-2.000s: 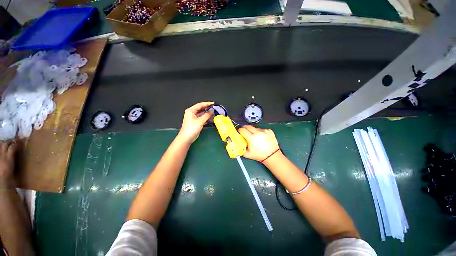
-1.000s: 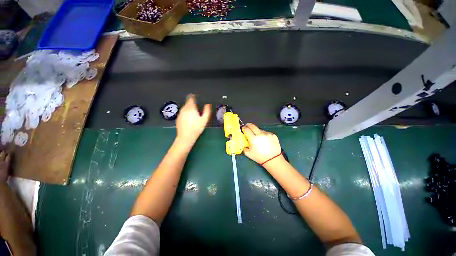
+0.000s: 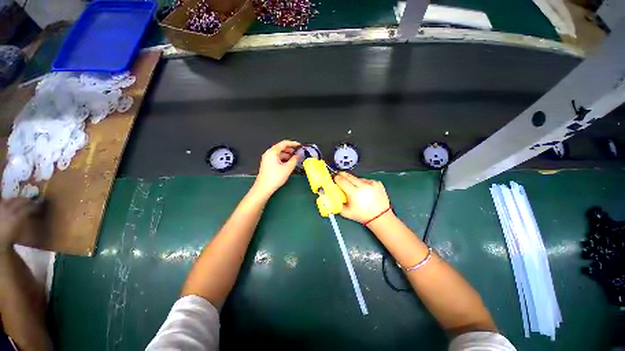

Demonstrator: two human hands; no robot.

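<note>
My right hand (image 3: 363, 197) holds the yellow glue gun (image 3: 325, 188), its nozzle end pointing up at a round black-and-white unit (image 3: 310, 152) on the dark belt. A glue stick (image 3: 349, 266) trails from the gun's back toward me. My left hand (image 3: 277, 166) has thumb and fingers on the left edge of that same unit. The gun partly covers the unit. Another round unit (image 3: 346, 157) lies just right of it. One more unit (image 3: 221, 158) lies on the belt to the left.
A unit (image 3: 436, 155) lies near the slanting white post (image 3: 541, 120). Pale glue sticks (image 3: 526, 260) and black parts (image 3: 607, 252) lie right. White discs (image 3: 48, 130) cover part of the brown board (image 3: 89, 199). A blurred neighbour's hand (image 3: 20, 216) is at left. The black cord (image 3: 432, 219) loops by my right arm.
The units on the belt have shifted right. My left hand was open and off the units a second ago and now touches one. The gun has tilted, its stick swinging right.
</note>
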